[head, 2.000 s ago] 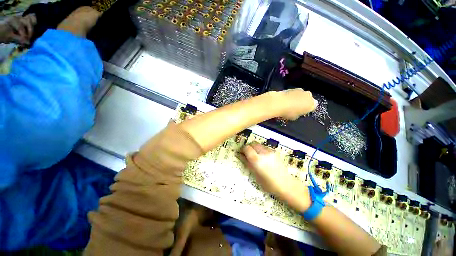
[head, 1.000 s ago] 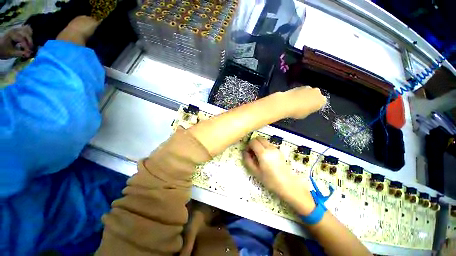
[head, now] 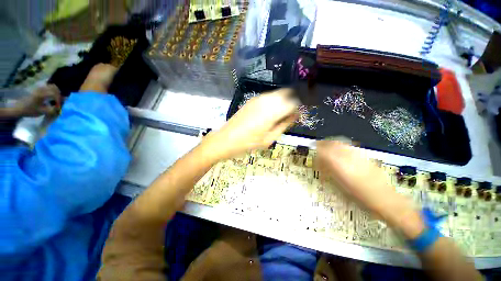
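Note:
The pale yellow circuit board panel lies in front of me, black and copper-coloured parts along its far edge. My left hand is blurred, over the gap between the small black tray and the large black tray, partly hiding both. My right hand, a blue strap on its wrist, is blurred above the panel's far edge. Whether either hand holds anything cannot be made out. Silvery small components lie in separate piles in the large tray.
Stacked copper-orange rings stand at the upper left, a board piece on top. Brown strips edge the large tray; a red container is at its right. A neighbour's blue sleeve is at left.
My left hand has moved left from the large tray's middle, uncovering piles there. My right hand has moved right along the panel. The view has turned, and a board piece shows on the ring stack.

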